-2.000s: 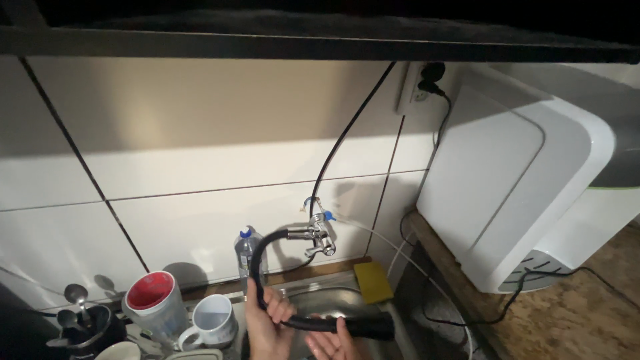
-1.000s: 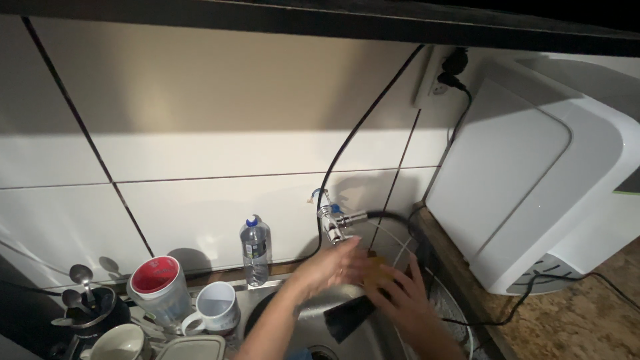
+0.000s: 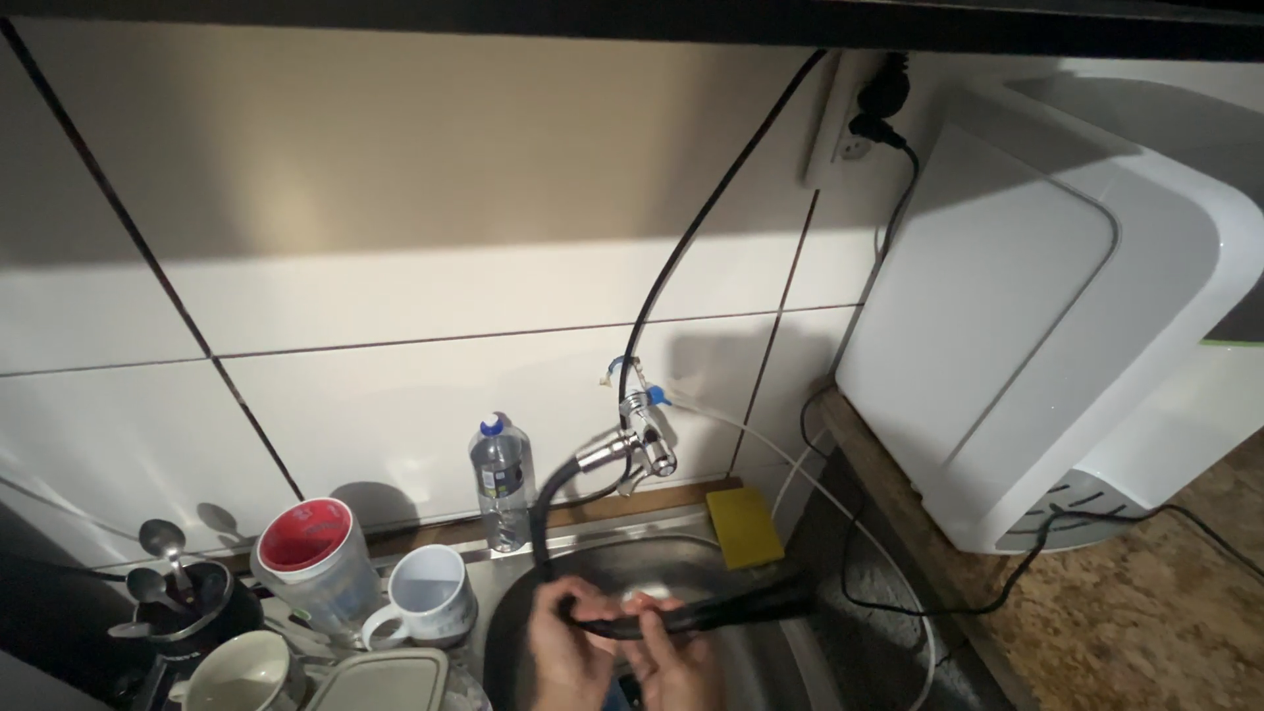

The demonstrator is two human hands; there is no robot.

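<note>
A chrome faucet (image 3: pixel 647 444) juts from the white tiled wall, and a black flexible spout hose (image 3: pixel 541 523) curves from it down over the steel sink (image 3: pixel 583 558). My left hand (image 3: pixel 573 637) is closed around the bent part of the hose. Just right of it, my right hand (image 3: pixel 671 647) grips the hose near the wider black spray head (image 3: pixel 760 600), which points right and is blurred. A yellow sponge cloth (image 3: pixel 745 528) lies on the sink's back rim. Behind the hose a clear plastic bottle with a blue cap (image 3: pixel 502 484) stands upright.
Left of the sink stand a white mug (image 3: pixel 431 592), a cup with a red inside (image 3: pixel 314 553), a cream cup (image 3: pixel 242 676) and a dark holder with spoons (image 3: pixel 188 612). A white appliance (image 3: pixel 1047 286) sits on the right counter. A thin pale tube (image 3: pixel 859 523) and black cables hang nearby.
The spout hose has swung from the faucet's right to its left. Both hands have moved away from the yellow cloth, which now lies uncovered on the rim, and hold the hose.
</note>
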